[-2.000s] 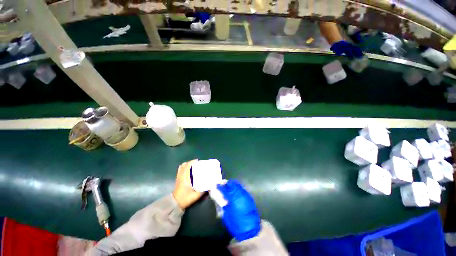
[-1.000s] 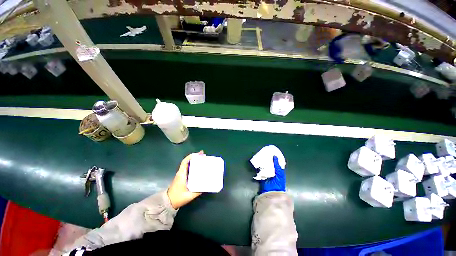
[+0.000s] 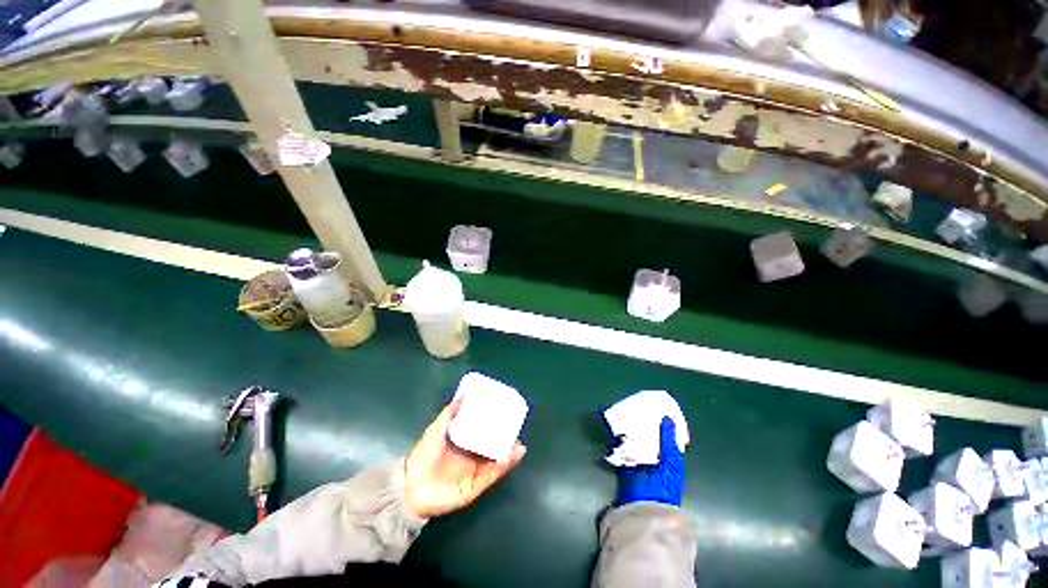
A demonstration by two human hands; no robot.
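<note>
My bare left hand holds a white plug-in unit on its palm and fingers, with the smooth square face up, above the green bench. My right hand, in a blue glove, holds a crumpled white wiping cloth at or just above the bench, to the right of the unit. The cloth and unit are apart. The cloth hides most of the gloved fingertips. More white units stand in a group on the bench at the right.
An air blow gun lies at left. A white squeeze bottle, a silver-topped can and round holders stand by the post. Greyish units sit on the dark belt. A red tote is at lower left.
My right hand has moved away from the unit to the right with the cloth. The left hand has turned palm up under the unit. The view has shifted and tilted.
</note>
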